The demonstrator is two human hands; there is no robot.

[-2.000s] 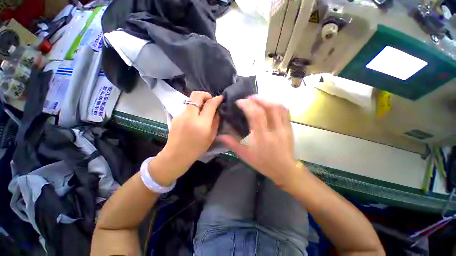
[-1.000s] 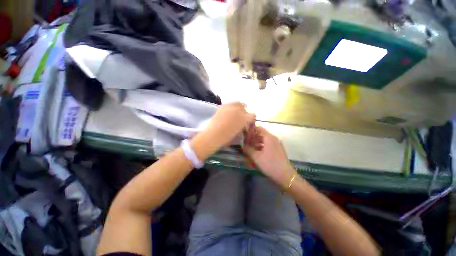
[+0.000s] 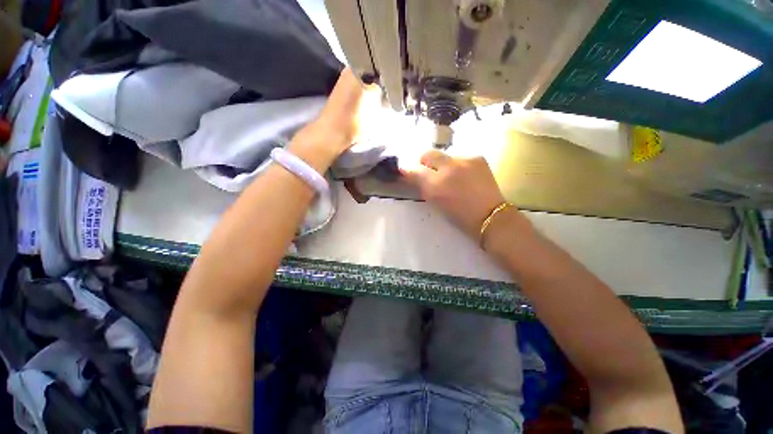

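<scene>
A grey two-tone garment (image 3: 246, 51) lies left of the sewing machine (image 3: 508, 42), its light grey part (image 3: 246, 127) running under my left forearm. My left hand (image 3: 352, 110) lies on the cloth left of the needle, partly washed out by the machine light. My right hand (image 3: 458, 182) is just in front of the presser foot (image 3: 443, 131), its fingertips on a small dark folded edge (image 3: 386, 169) of the cloth. Glare hides the cloth under the needle.
White plastic packages (image 3: 97, 216) lie at the left table end. Tangled grey cloth (image 3: 76, 339) is heaped below them. The green table edge (image 3: 407, 288) runs before my lap. Slim green tools (image 3: 746, 254) are at the right. A white bundle with a yellow end (image 3: 646, 144) is behind the bed.
Both hands have moved from the table's front up to the needle, bringing the cloth along. The view has shifted closer to the machine head. The garment lies more spread to the left.
</scene>
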